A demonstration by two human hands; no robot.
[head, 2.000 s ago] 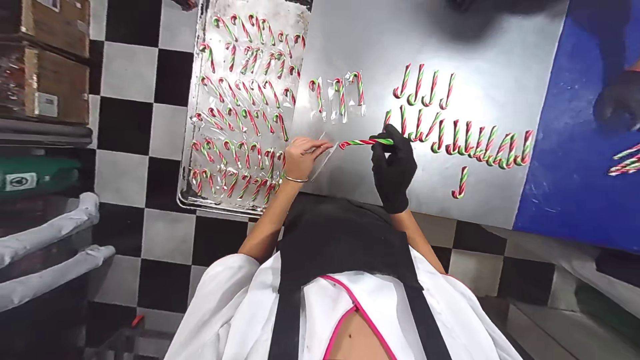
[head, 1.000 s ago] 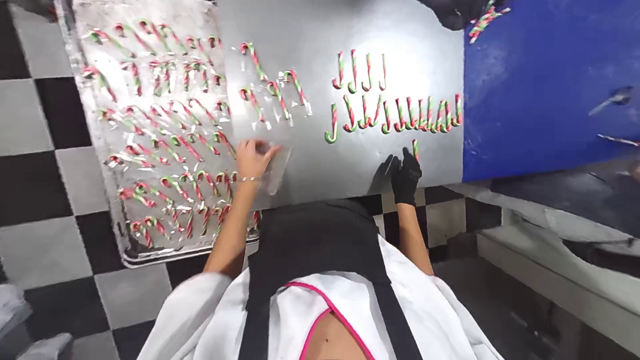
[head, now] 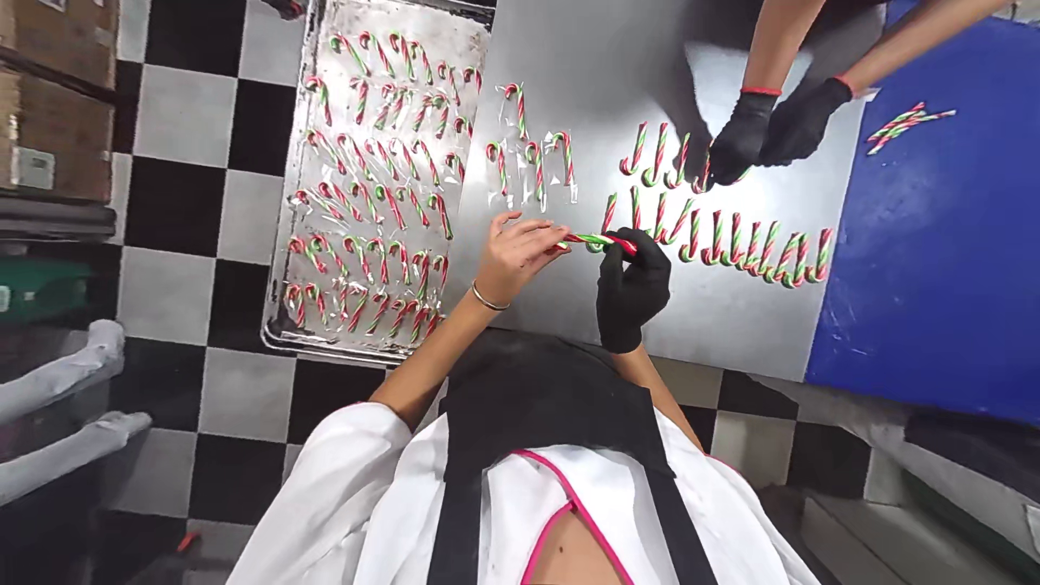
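My black-gloved right hand (head: 634,284) grips a red, green and white candy cane (head: 597,239) near one end, holding it level above the steel table. The bare fingers of my left hand (head: 520,256) close around its other end; whether a clear sleeve is there too, I cannot tell. Several unwrapped candy canes (head: 754,244) lie in two rows on the steel, right of my hands. Beyond my left hand lie several candy canes in clear wrappers (head: 536,166). Rows of wrapped canes fill the metal sheet tray (head: 280,268) at left.
A co-worker's black-gloved hands (head: 760,134) are at the far row of unwrapped canes. Straight striped candy sticks (head: 906,126) lie on the blue surface (head: 934,260) at right. Cardboard boxes (head: 61,122) and pale covered bars (head: 65,370) stand at the far left, beside the checkered floor.
One second ago my hands were apart, the right near a cane at the table's front edge; now both meet on a cane. The co-worker's hands have come in over the far row.
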